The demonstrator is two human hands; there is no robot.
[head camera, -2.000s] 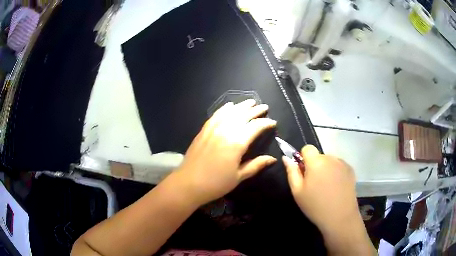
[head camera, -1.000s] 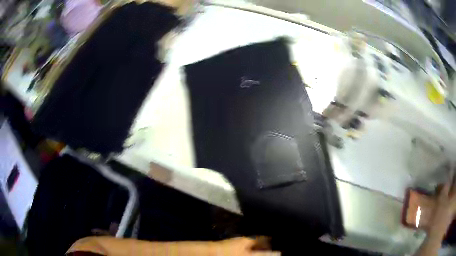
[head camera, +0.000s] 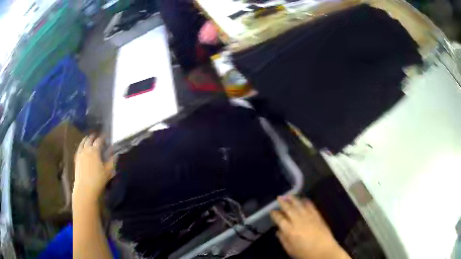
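Observation:
A pile of dark cut panels (head camera: 192, 157) lies in a grey-rimmed bin (head camera: 289, 161) in front of me, with pale stitch lines and loose pale threads near its front. My left hand (head camera: 91, 164) is at the pile's left edge, fingers bent; whether it grips cloth is hidden by blur. My right hand (head camera: 303, 227) is at the bin's front right rim, blurred, with its fingers on or just by the rim; I cannot tell if it holds the rim.
A black stack of panels (head camera: 328, 71) lies on the white table (head camera: 424, 152) to the right. A small tan block (head camera: 360, 193) is at the table edge. A white board (head camera: 144, 60) with a dark, red-edged rectangle (head camera: 140, 87) is beyond the bin. Blue cloth (head camera: 55, 96) is at left.
The view has swung left from the sewing table to the bin. The scissors-like tool and the pocketed panel are out of view. Both hands have moved from the panel to the bin area.

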